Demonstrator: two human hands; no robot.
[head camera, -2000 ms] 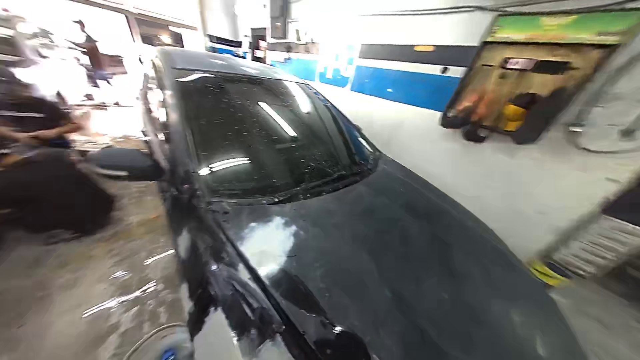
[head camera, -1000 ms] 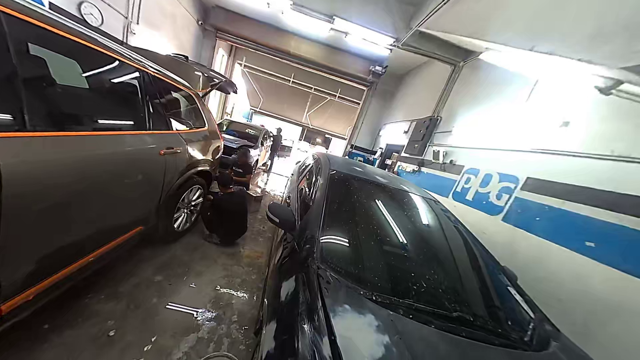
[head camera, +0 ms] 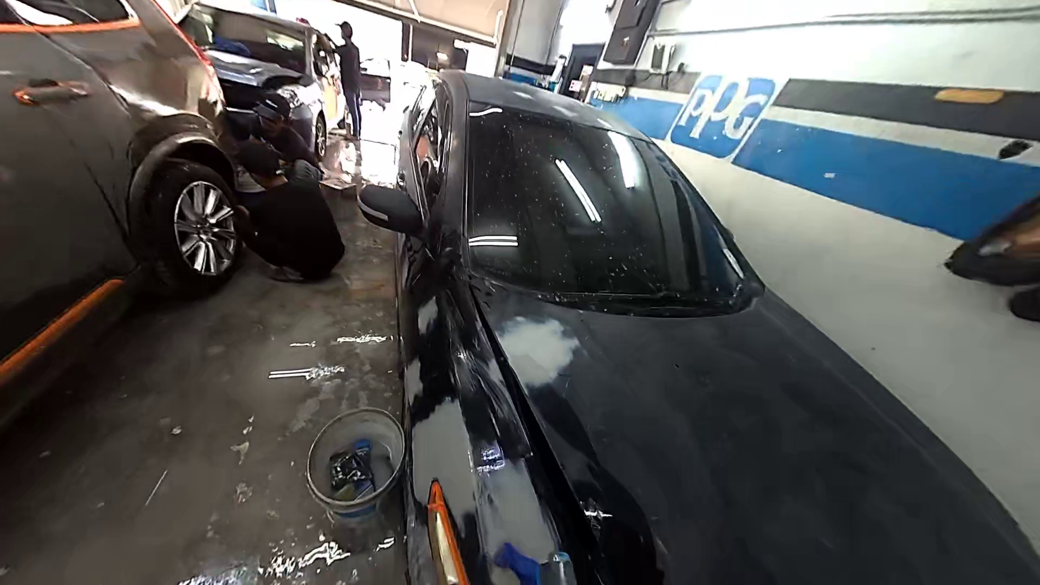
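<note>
Neither of my hands can be plainly made out. A dark car's hood [head camera: 731,431] fills the lower right, dull, with a pale grey patch [head camera: 538,349] near the windshield [head camera: 593,211]. More grey patches show on the front fender [head camera: 445,435], above an orange-edged lamp [head camera: 444,532]. At the bottom edge, a small blue thing [head camera: 518,562] lies against a pale, shiny blue-grey object [head camera: 557,569] on the fender; whether it is a gloved finger or a cloth, I cannot tell. Beside the fender, a round bucket [head camera: 313,459] on the floor holds black and blue items.
A brown SUV [head camera: 65,179] with orange tape stands at the left. Two people [head camera: 296,215] crouch near its wheel [head camera: 205,227]; another person [head camera: 350,77] stands farther back by a silver car [head camera: 252,61]. A blue-striped wall [head camera: 877,183] runs along the right. The floor [head camera: 244,406] has wet, shiny spots.
The view has swung left and up, then back down, bringing the bucket and fender into sight. The blue thing at the bottom edge does not show in the earlier frames.
</note>
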